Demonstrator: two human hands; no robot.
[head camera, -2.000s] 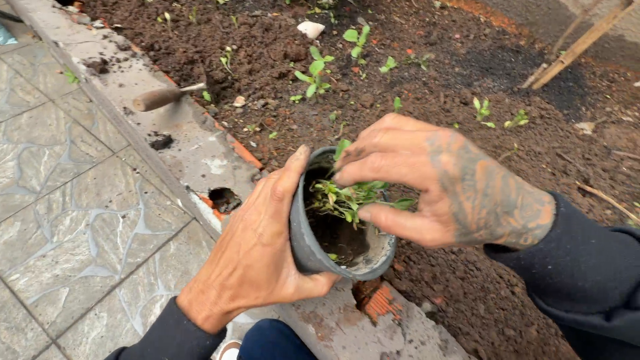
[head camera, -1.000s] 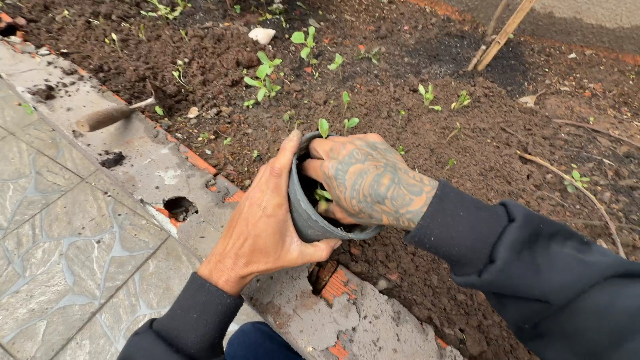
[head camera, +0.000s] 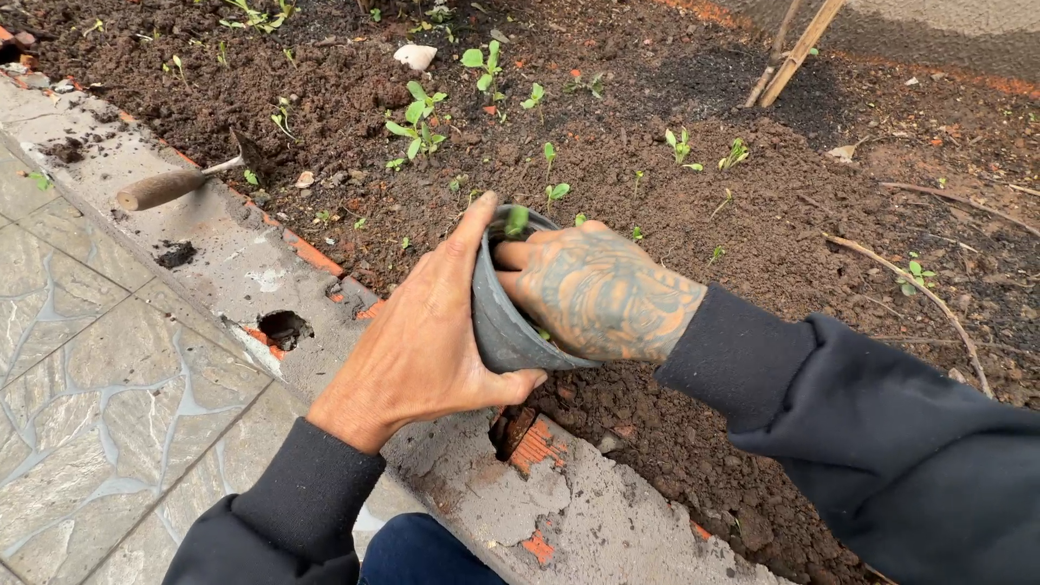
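My left hand (head camera: 426, 333) grips a dark grey plastic pot (head camera: 508, 325) around its near left side, thumb below and fingers along the rim. The pot is tilted over the edge of the garden bed. My right hand (head camera: 601, 292), tattooed on its back, reaches into the pot's mouth; its fingertips are hidden inside, so what they touch cannot be told. A blurred green leaf (head camera: 517, 221) shows at the rim beside the fingers. Small green seedlings (head camera: 417, 122) stand in the brown soil beyond the pot.
A hand tool with a wooden handle (head camera: 162, 188) lies across the broken cement-and-brick border (head camera: 268, 268), its metal head at the soil. Stone-patterned tiles (head camera: 97, 406) are on the left. Wooden stakes (head camera: 800, 53) stand at the back right, and a dry twig (head camera: 918, 280) lies on the soil.
My right hand has moved from above the pot's mouth down into it. The seedling bunch visible in the pot two seconds ago is now mostly hidden. My left hand keeps its grip.
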